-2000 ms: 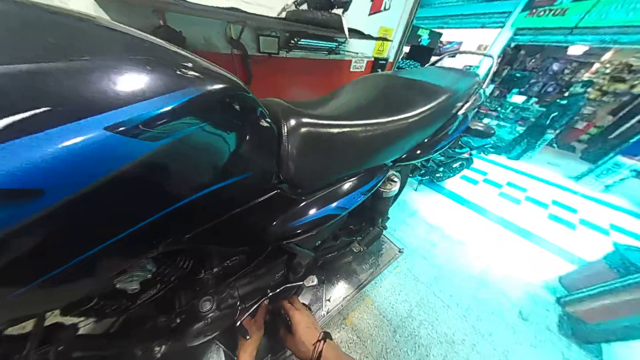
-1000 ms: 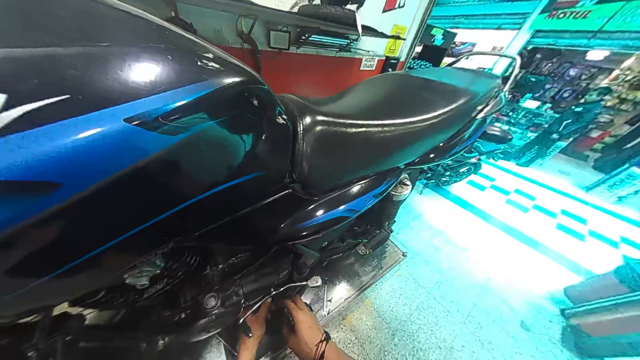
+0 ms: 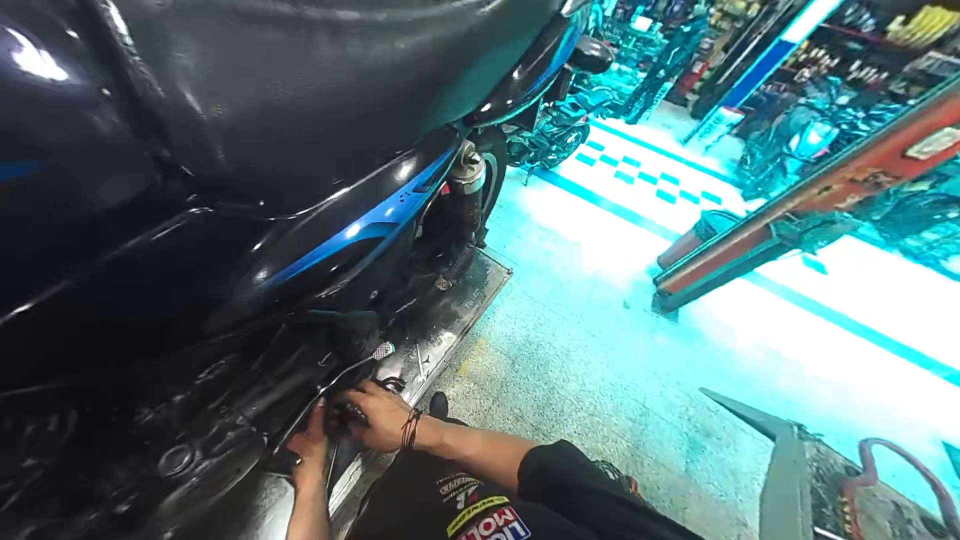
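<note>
A motorcycle with a black seat (image 3: 315, 82) and a blue-striped black side panel (image 3: 337, 247) fills the left of the view. Low beside its engine, my left hand (image 3: 311, 446) is raised with the fingers pointing up, close to a thin metal lever with a knurled end (image 3: 383, 351). My right hand (image 3: 381, 416), wearing cord bracelets, is bent over a dark part just to the right of it. What its fingers touch is hidden in shadow. A small metal tool (image 3: 421, 360) lies on the metal platform (image 3: 469, 304) under the motorcycle.
The rear shock absorber (image 3: 466, 180) stands behind the side panel. A red metal beam (image 3: 810, 195) crosses the right side, with a bucket (image 3: 697, 236) beside it. At lower right is a grey metal stand (image 3: 787, 472) with a red hose (image 3: 862, 480). Other motorcycles stand farther back.
The view has swung down and to the right, bringing my forearms and shirt into sight. Both hands remain low beside the engine, near the lever.
</note>
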